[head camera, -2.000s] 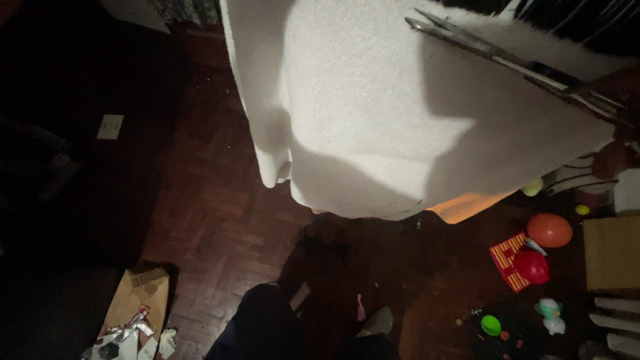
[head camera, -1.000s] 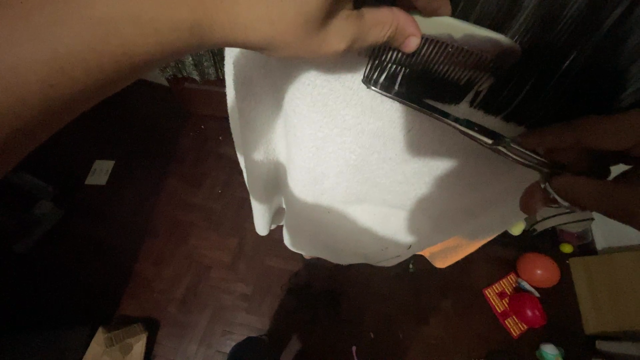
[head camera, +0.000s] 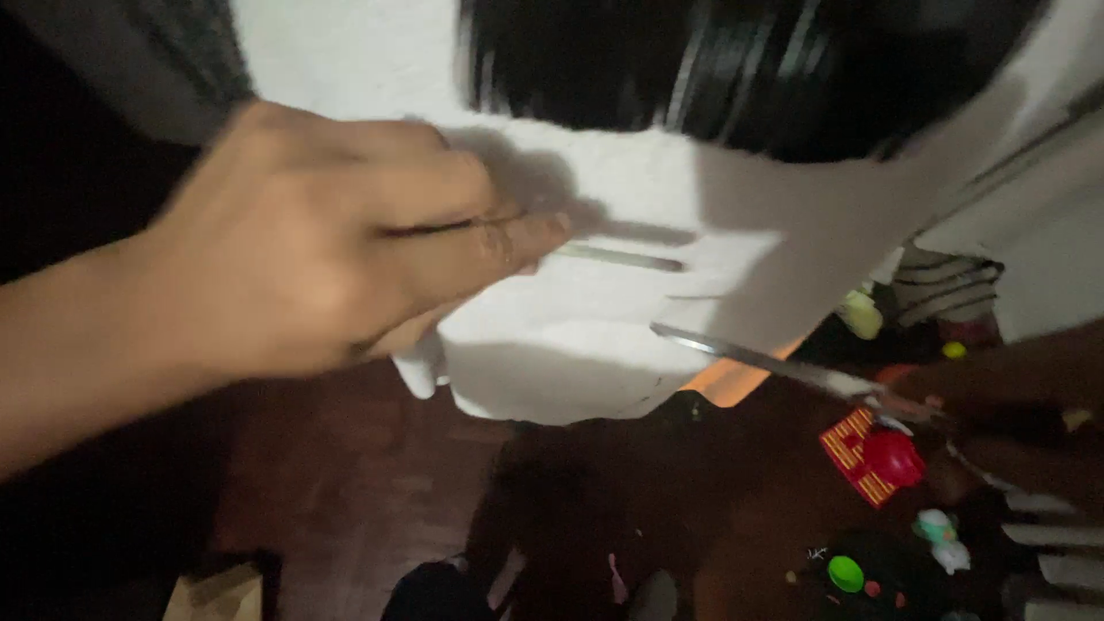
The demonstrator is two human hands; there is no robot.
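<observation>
A person's dark, straight hair [head camera: 604, 60] hangs at the top, over a white towel [head camera: 552, 371]. My left hand [head camera: 362, 241], blurred, is above the towel and grips a comb [head camera: 625, 257], which shows nearly edge-on as a thin strip below the hair ends. At the right, in shadow, my right hand [head camera: 975, 414] holds metal scissors [head camera: 759, 358]. The scissors point left over the towel, below the comb and apart from the hair. Whether their blades are apart cannot be told.
On the parquet floor [head camera: 345, 483] lie a red balloon [head camera: 893, 457] beside a red and yellow striped piece, a green bowl [head camera: 845, 573] and small toys [head camera: 942, 539]. A cardboard box [head camera: 216, 595] is at the lower left. An orange edge [head camera: 729, 379] shows under the towel.
My left hand, out of view two seconds ago, is now over the towel. One second ago the comb and scissors were together at the hair; now they are apart and clear of it.
</observation>
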